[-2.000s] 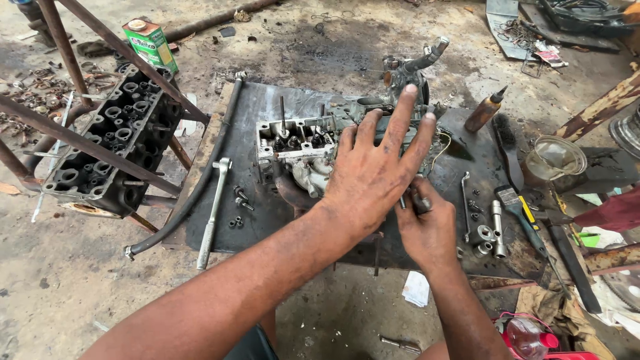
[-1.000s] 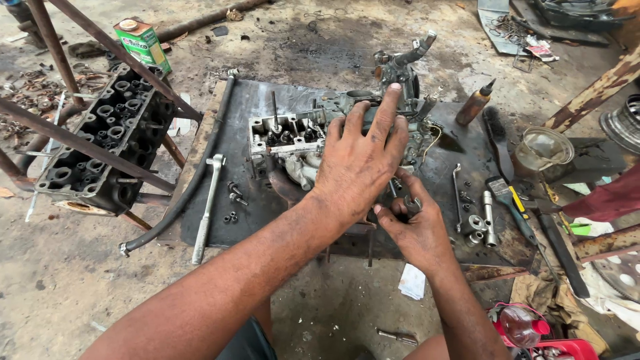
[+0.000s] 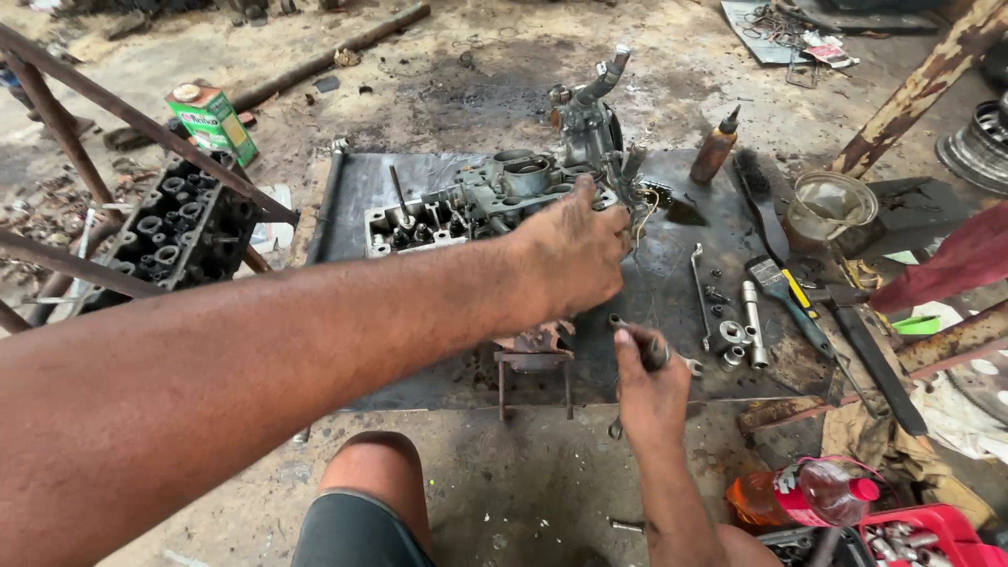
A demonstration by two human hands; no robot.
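A cylinder head (image 3: 383, 228) with a carburetor (image 3: 524, 175) mounted on it lies on the dark tabletop. My left hand (image 3: 575, 252) reaches across the right end of this assembly, fingers curled; what they touch there is hidden. Lower right, near the table's front edge, my right hand (image 3: 654, 378) is closed around metal wrenches, their ends sticking out past the fingers. An exhaust flange with two studs (image 3: 535, 362) points toward me below my left forearm. A combination wrench (image 3: 700, 295) lies right of the hands, beside several sockets (image 3: 731, 332).
At the right are a paint brush (image 3: 768, 276), a black brush (image 3: 754, 177), a hammer (image 3: 874, 362), a plastic tub (image 3: 831, 205) and a small oil bottle (image 3: 715, 150). A second cylinder head (image 3: 177, 228) sits left within a rusty frame (image 3: 142, 75). A soft-drink bottle (image 3: 795, 492) stands lower right.
My left hand has moved from over the middle of the assembly to its right end, its fingers now curled. My right hand has come away from the assembly, toward the table's front edge.
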